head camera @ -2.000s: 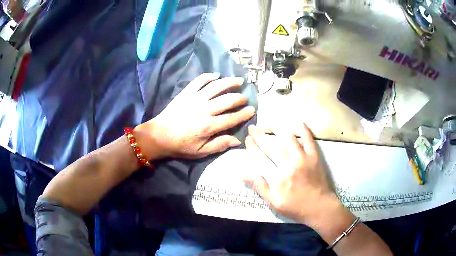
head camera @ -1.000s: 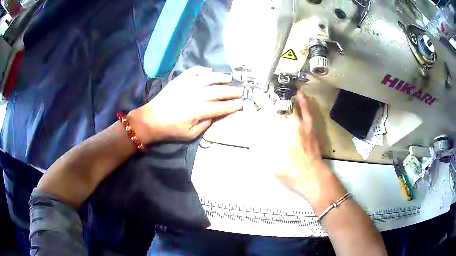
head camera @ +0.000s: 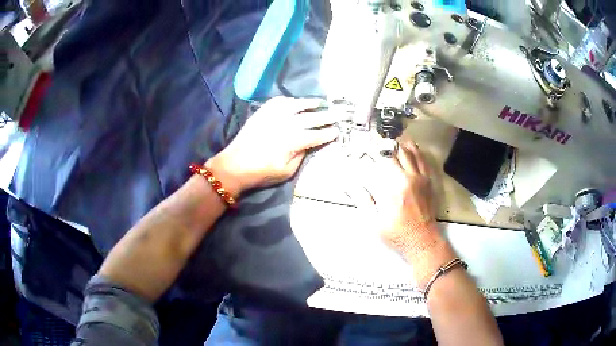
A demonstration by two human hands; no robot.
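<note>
A large dark navy-grey cloth [head camera: 169, 101] covers the left of the table and hangs over its front edge. My left hand [head camera: 270, 145] lies flat on the cloth, its fingertips beside the presser foot [head camera: 346, 125]. My right hand [head camera: 405, 199] is on the machine bed just right of the needle area, fingers pointing to it, some of them overexposed. I cannot tell whether its fingertips hold a cloth edge. The cream sewing machine [head camera: 473, 88] with purple lettering stands over the bed.
A light-blue lamp bar [head camera: 272, 51] hangs left of the needle. A black phone [head camera: 476, 162] lies on white paper slips [head camera: 498, 196] under the machine arm. Yellow-green thread snips [head camera: 538, 250] lie at the right. A printed ruler scale [head camera: 378, 296] runs along the front edge.
The view has shifted. Both hands have moved forward to the presser foot since the earliest frame, the right from the bed's front edge. The cloth in front of the needle has drawn left, baring white table.
</note>
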